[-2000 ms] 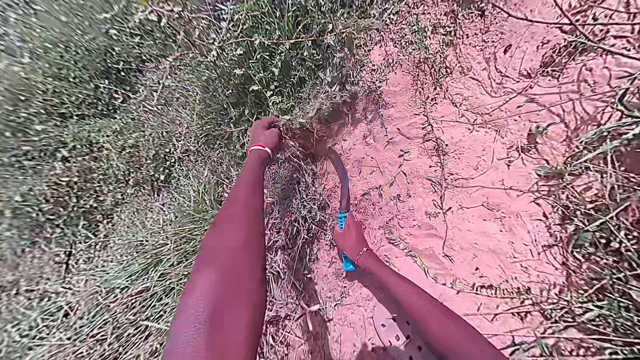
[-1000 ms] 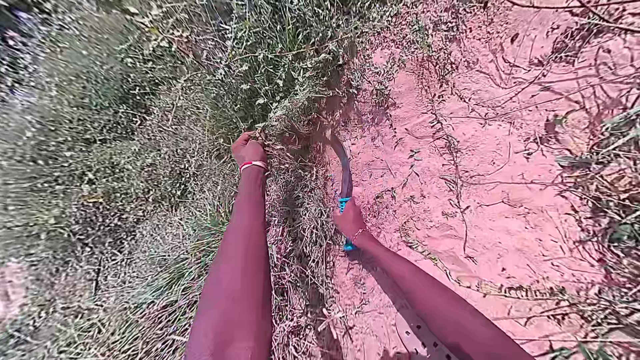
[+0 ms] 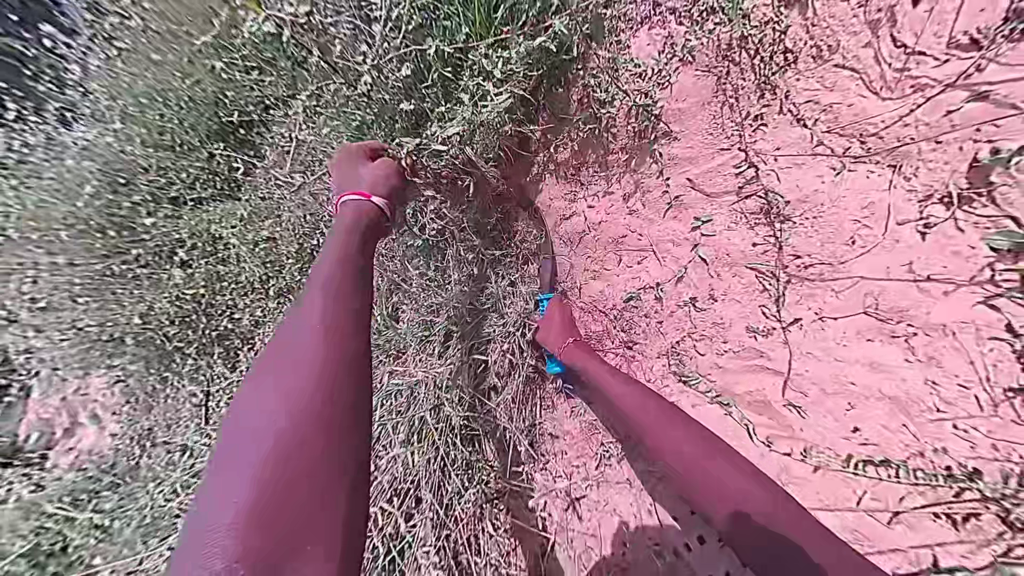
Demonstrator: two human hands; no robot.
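Observation:
My left hand [image 3: 370,174], with a red and white band at its wrist, is closed on a bunch of weed stems [image 3: 448,156] at the edge of the green growth. Lower and to the right, my right hand [image 3: 558,326] grips the blue-wrapped handle of a sickle [image 3: 547,276]. The curved blade points up and away from me, and its far end is hidden among the stems and shadow. A thin red string circles my right wrist.
Dense weeds [image 3: 200,184] cover the left side. Cut or flattened dry grass [image 3: 436,432] lies between my arms. Reddish bare soil [image 3: 680,240] with thin creeping vines [image 3: 776,232] spreads to the right.
Against a second ago, more of the sickle's blade is hidden in the stems. My left hand stays closed at the weeds, and my right hand keeps hold of the handle.

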